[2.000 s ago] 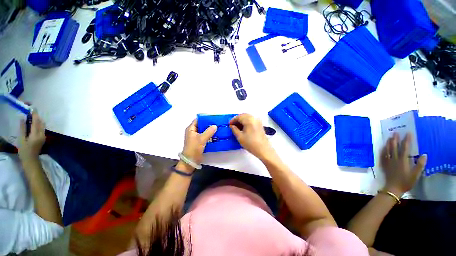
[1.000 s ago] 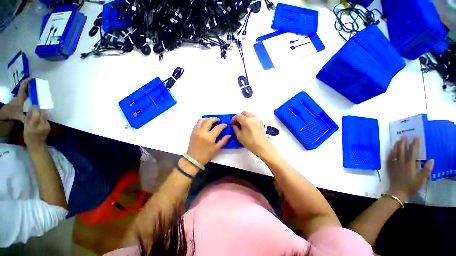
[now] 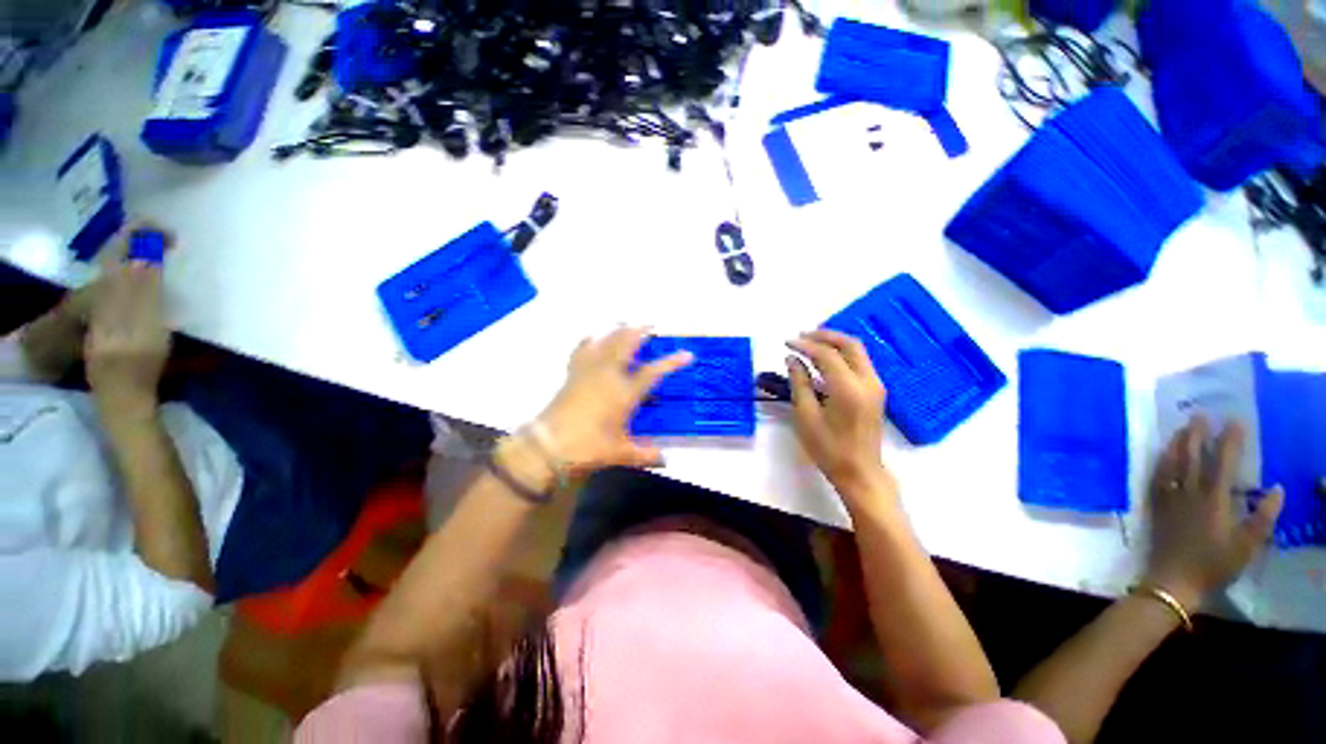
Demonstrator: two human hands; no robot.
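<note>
A blue insert tray [image 3: 713, 385] lies on the white table in front of me. A thin black cable runs across it, and its dark coil [image 3: 772, 387] sticks out past the right edge. My left hand [image 3: 593, 400] grips the tray's left side, fingers over the top and thumb at the near edge. My right hand [image 3: 844, 407] is beside the coil, fingers curled, near the left corner of another blue tray [image 3: 919, 361]. Whether it holds the coil is unclear. A filled tray [image 3: 454, 298] lies further left, its black coil at its upper right corner.
A black cable heap [image 3: 553, 66] lies at the far side, a loose coil [image 3: 733, 255] nearer. An open printed sleeve [image 3: 858, 153], a leaning tray stack [image 3: 1069, 204] and a flat tray [image 3: 1073, 429] are to the right. Neighbours' hands show at left [image 3: 128, 320] and right [image 3: 1207, 502].
My right hand has moved right, off the tray to beside the coil. My left hand has shifted to the tray's left side, uncovering more of it. The view has shifted slightly.
</note>
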